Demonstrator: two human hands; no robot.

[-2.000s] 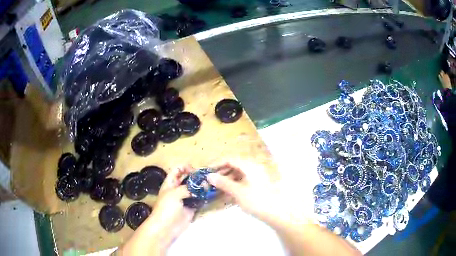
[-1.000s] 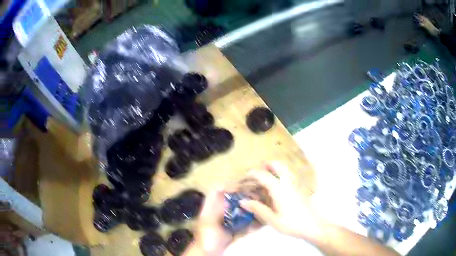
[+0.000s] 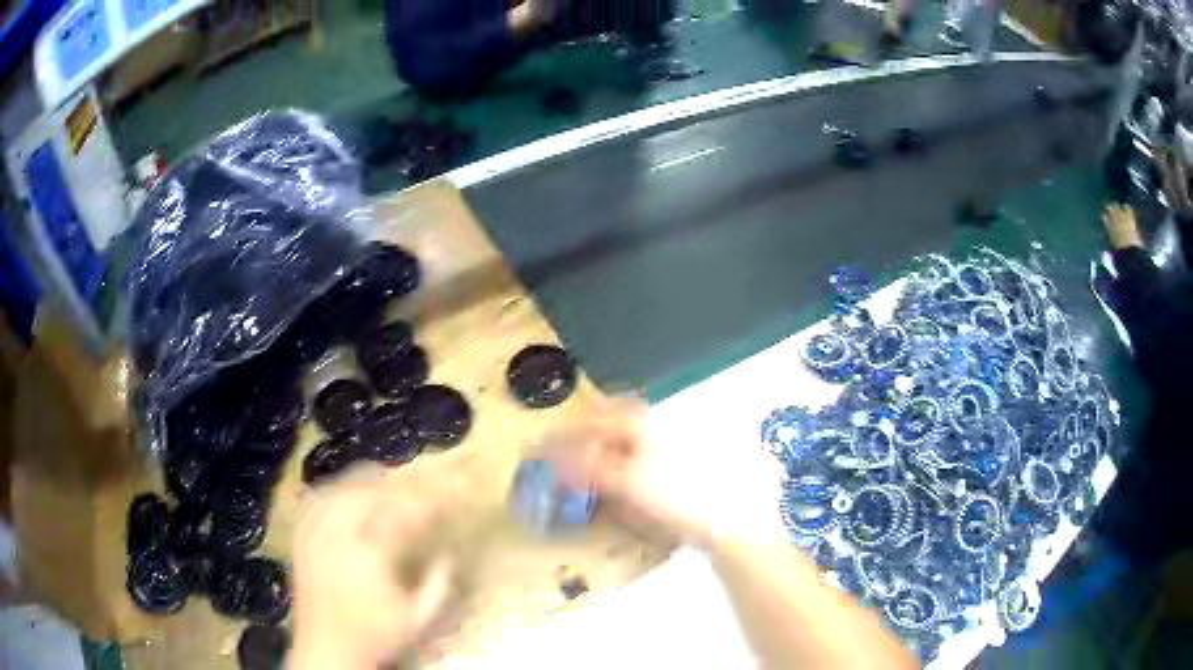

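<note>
My right hand [image 3: 608, 458] holds a blurred blue-and-silver insert [image 3: 552, 497] over the cardboard sheet [image 3: 478, 282]. Whether a black housing is joined to it cannot be told. My left hand [image 3: 380, 563] is to the left, apart from it, blurred, with its fingers spread and nothing visible in them. Black housings [image 3: 432, 416] lie loose on the cardboard, many beside and under the clear plastic bag [image 3: 242, 242]. One single black housing [image 3: 540, 376] lies near the cardboard's right edge. A small dark scrap [image 3: 573, 585] lies below the insert.
A heap of blue-and-silver inserts [image 3: 942, 432] with pale wires covers the right part of the white surface [image 3: 707, 445]. The conveyor belt [image 3: 680, 236] runs beyond, with several dark units on it. A person's arm [image 3: 451, 46] shows across the belt, another person's hand [image 3: 1121, 225] at far right.
My left hand has let go and moved left, away from the piece, which stays in my right hand. The camera view has shifted. A person's dark sleeve now shows at the top.
</note>
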